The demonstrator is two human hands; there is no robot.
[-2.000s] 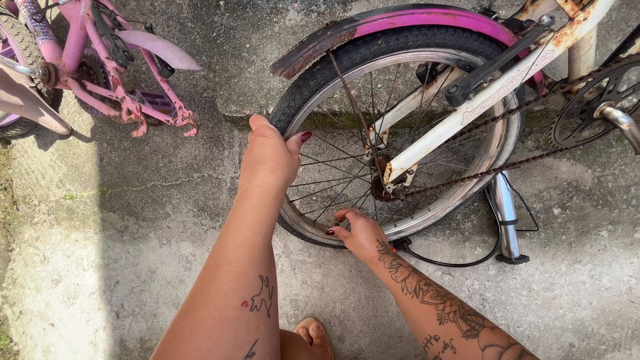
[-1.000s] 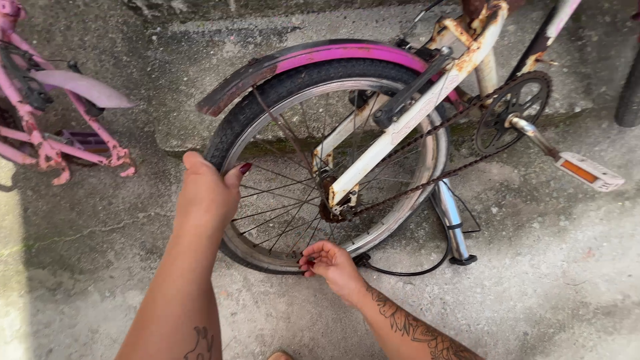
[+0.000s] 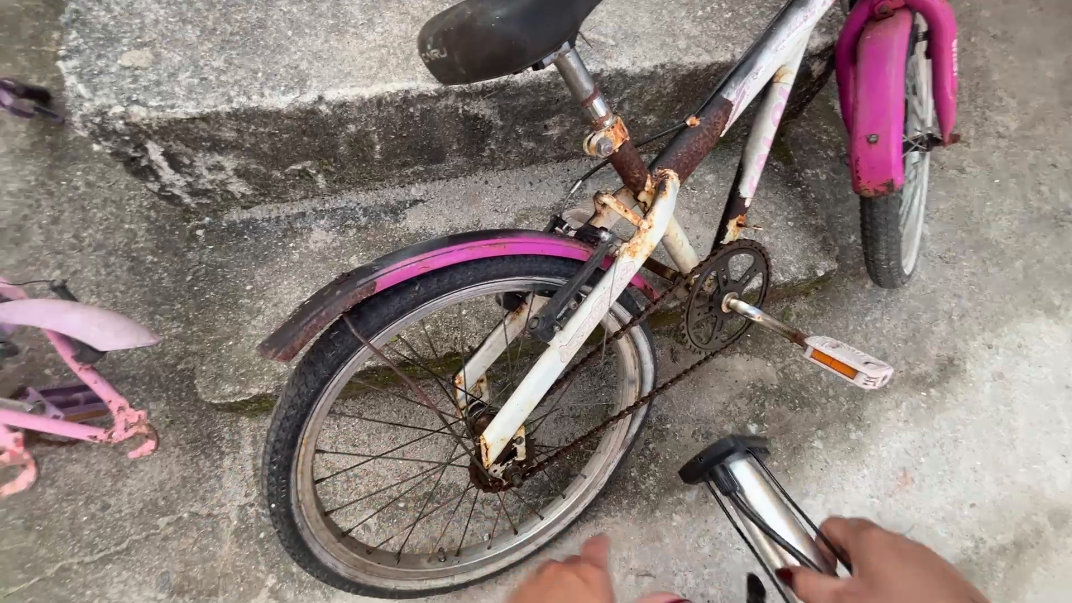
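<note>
In the head view my right hand (image 3: 879, 565) is closed around a silver hand pump (image 3: 766, 507) with a black end and a thin black hose along it. My left hand (image 3: 565, 578) is at the bottom edge, partly cut off, near the lower rim of the rear bicycle wheel (image 3: 293, 469); its fingers are blurred and I cannot tell whether it touches anything. The wheel belongs to a rusty white bicycle frame (image 3: 544, 368). Above the tyre runs a pink and black mudguard (image 3: 469, 247). A rusty chain (image 3: 620, 414) leads to the chainring (image 3: 727, 295).
A pedal (image 3: 847, 362) with an orange reflector juts out right of the chainring. The saddle (image 3: 502, 38) is over a concrete step (image 3: 352, 142). The front wheel (image 3: 896, 226) with its pink fork stands at the right. Part of a pink bicycle frame (image 3: 84, 394) lies at the left.
Both hands have left the rear wheel, where they were earlier. The pump, which lay behind the wheel, is now in my right hand, in front of the pedal. The view has shifted right.
</note>
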